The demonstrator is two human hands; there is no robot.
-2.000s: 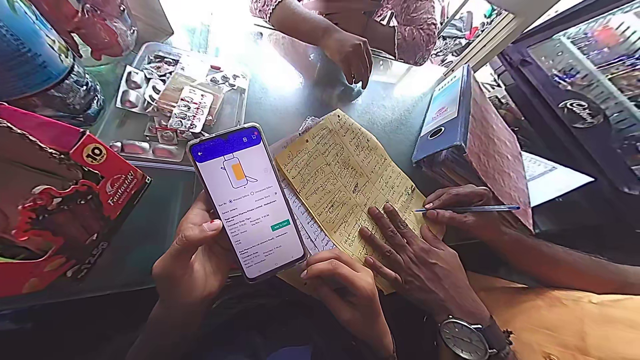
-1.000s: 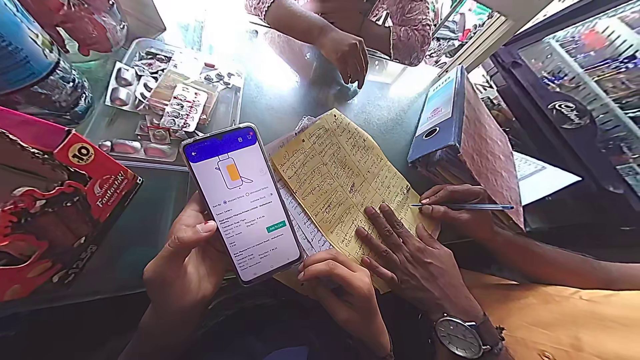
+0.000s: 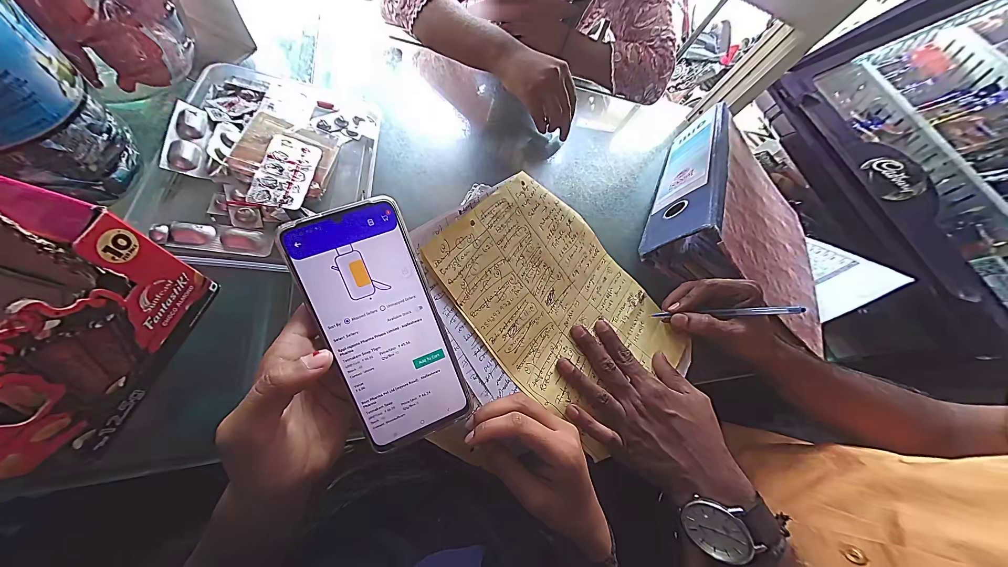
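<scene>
My left hand (image 3: 287,405) holds a smartphone (image 3: 370,331) upright, screen toward me, with the thumb on its left edge. A drawing and lines of writing show on the lit screen. Beside the phone's lower right corner is my right hand (image 3: 539,465), fingers curled over the lower edge of the papers; whether it grips anything is hidden. The yellow sheet (image 3: 504,291), densely handwritten, lies over white handwritten pages (image 3: 476,354). A person at my right rests one hand (image 3: 646,417) flat on the yellow sheet and holds a pen (image 3: 740,312) in the other, its tip at the sheet's right edge.
A clear plastic tray (image 3: 366,157) of blister packs (image 3: 285,172) stands behind the phone. At left are a red carton (image 3: 150,291) and a jar (image 3: 87,150). A lever arch file (image 3: 693,189) stands at right. Across the glass counter (image 3: 449,142) is another person's hand (image 3: 539,87).
</scene>
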